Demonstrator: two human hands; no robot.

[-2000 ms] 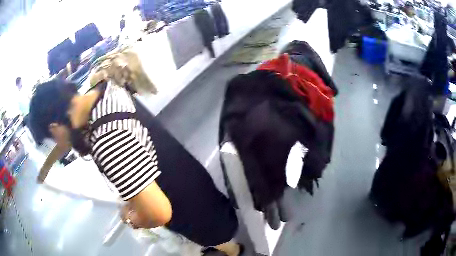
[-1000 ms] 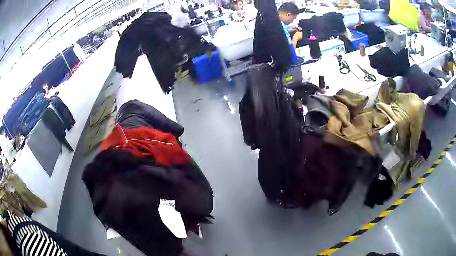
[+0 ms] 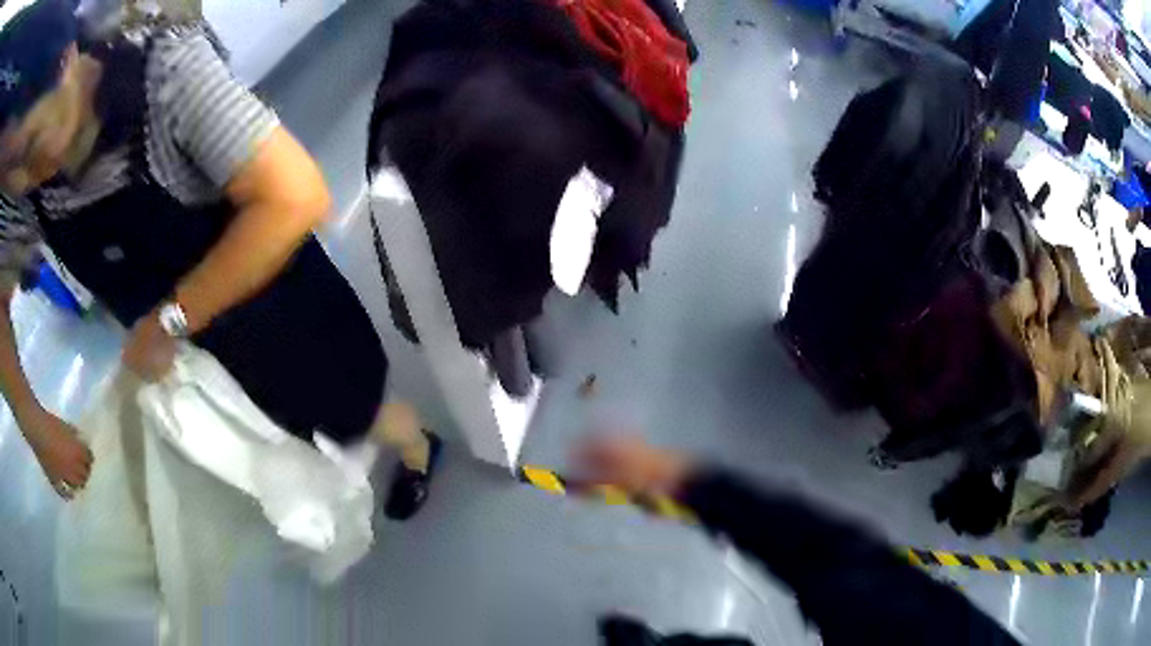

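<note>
My right hand (image 3: pixel 629 464) is blurred at the lower middle, at the end of a black sleeve, over the floor tape. No thing shows in it, but the blur hides the fingers. My left hand is not in view. The black garment pile (image 3: pixel 492 164) lies draped over the white stand (image 3: pixel 436 328) ahead of my hand, apart from it. Red garments (image 3: pixel 644 57) lie on the pile's far part.
A person in a striped top and dark pinafore (image 3: pixel 164 177) stands at the left, holding a long white sheet (image 3: pixel 253 467). Dark garments (image 3: pixel 903 240) hang at the right beside tan pieces (image 3: pixel 1054 316). Yellow-black tape (image 3: pixel 1010 562) crosses the grey floor.
The view has swung back left and tilted down. My right hand and sleeve have come in from the lower right. The person now stands upright, holding the white sheet.
</note>
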